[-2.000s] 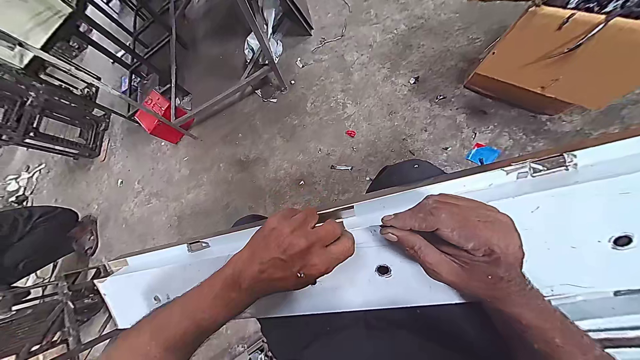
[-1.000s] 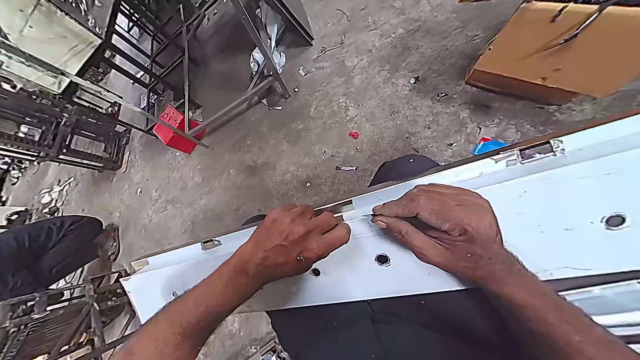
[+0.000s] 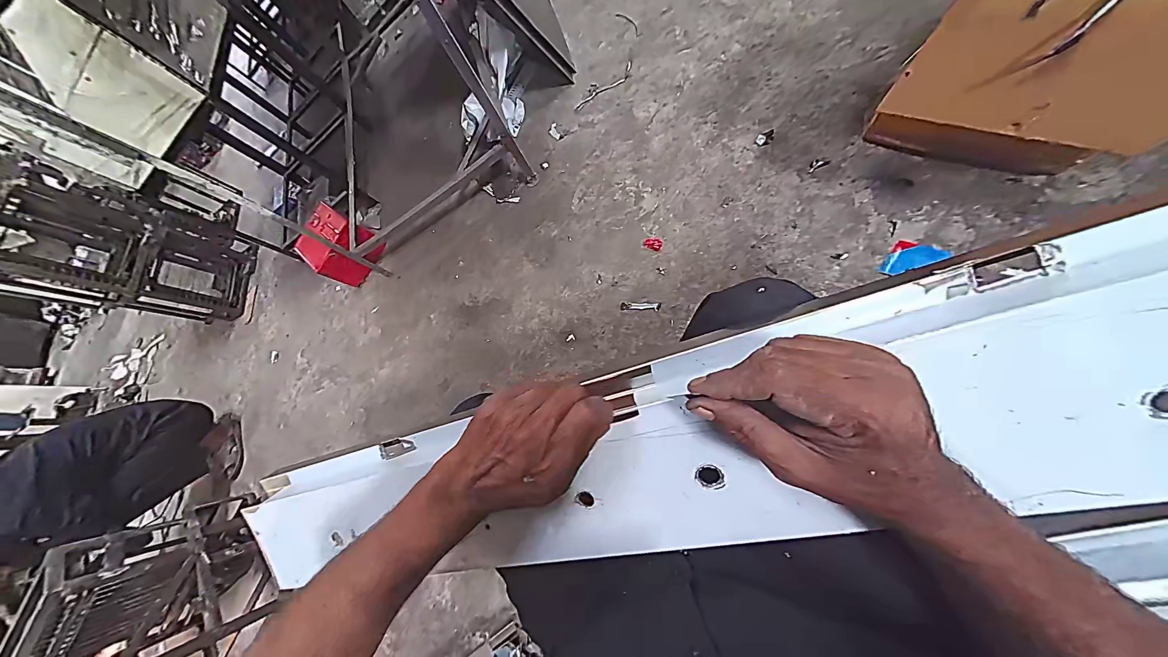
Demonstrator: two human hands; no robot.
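A long white panel (image 3: 639, 511) with a folded edge, round holes and rectangular cutouts lies across my lap. My left hand (image 3: 538, 438) is curled over its far edge, beside a cutout (image 3: 630, 392) near the panel's middle; what its fingers grip is hidden. Right of that cutout, my right hand (image 3: 821, 420) pinches a small dark thing, too small to name, between thumb and forefinger against the panel. Another cutout (image 3: 1008, 266) lies farther right, and a small one (image 3: 397, 448) to the left.
Metal frames (image 3: 356, 137) and a red container (image 3: 338, 245) stand at the upper left. A brown box-like object (image 3: 1022, 91) is at the upper right. Litter dots the concrete floor (image 3: 547, 292). Another person's dark-clothed leg (image 3: 109, 465) shows at the left.
Both hands stay at the same part of the panel. The view has shifted slightly; no clear change in grip shows.
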